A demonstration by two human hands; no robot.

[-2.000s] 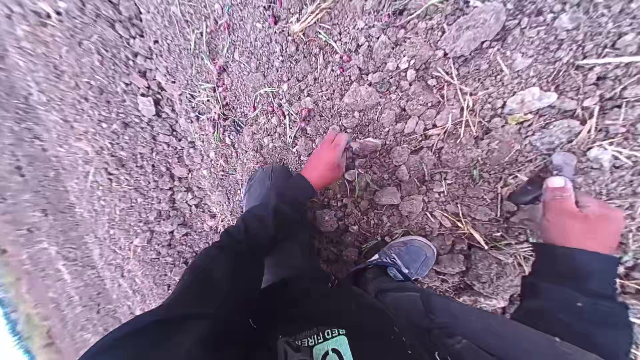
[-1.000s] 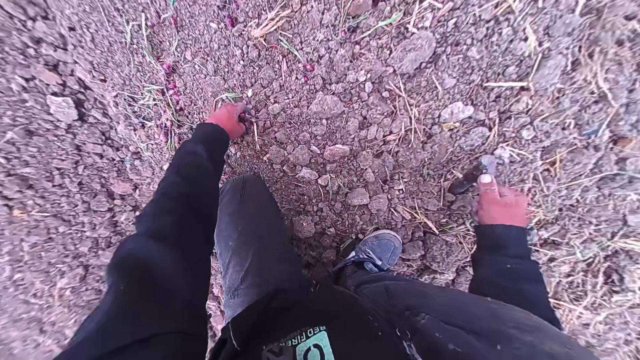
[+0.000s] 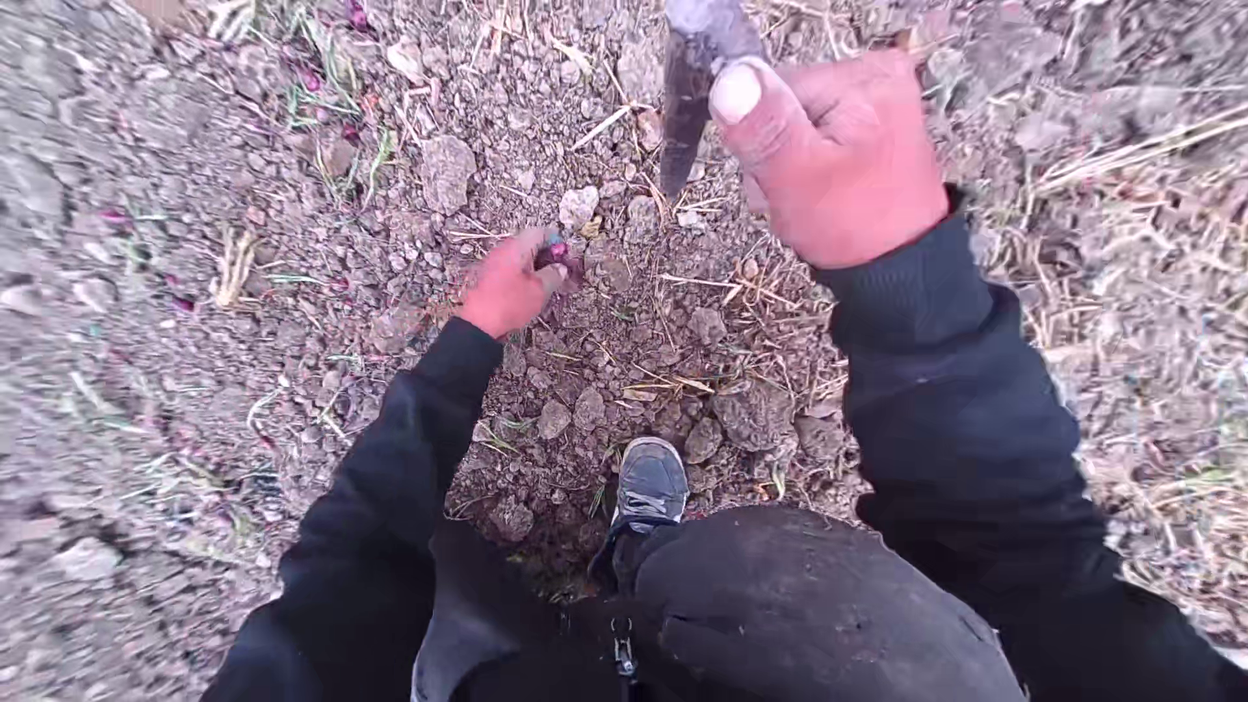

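Observation:
My right hand point(image 3: 838, 156), at the upper right, is closed round a tool with a dark, pointed metal blade point(image 3: 685, 112); its thumb presses on the tool's pale, worn part, and the blade points down toward the soil. Left of it and lower, my left hand point(image 3: 512, 283) has its fingers curled round a small dark reddish-purple thing point(image 3: 558, 255), perhaps an onion bulb, just above the ground. The fingers hide part of it. Small purple bulbs with green leaves point(image 3: 336, 146) lie scattered on the soil at the upper left.
Rough soil with clods and stones point(image 3: 448, 174) spreads all round. Dry straw point(image 3: 1150, 146) lies thick on the right. My shoe point(image 3: 651, 483) stands on the soil at lower centre, beside my bent knee point(image 3: 809, 595) in dark trousers.
My right hand has lifted from low on the right with the tool, and the blade now shows more fully. My left hand has moved rightward across the soil. The view has shifted.

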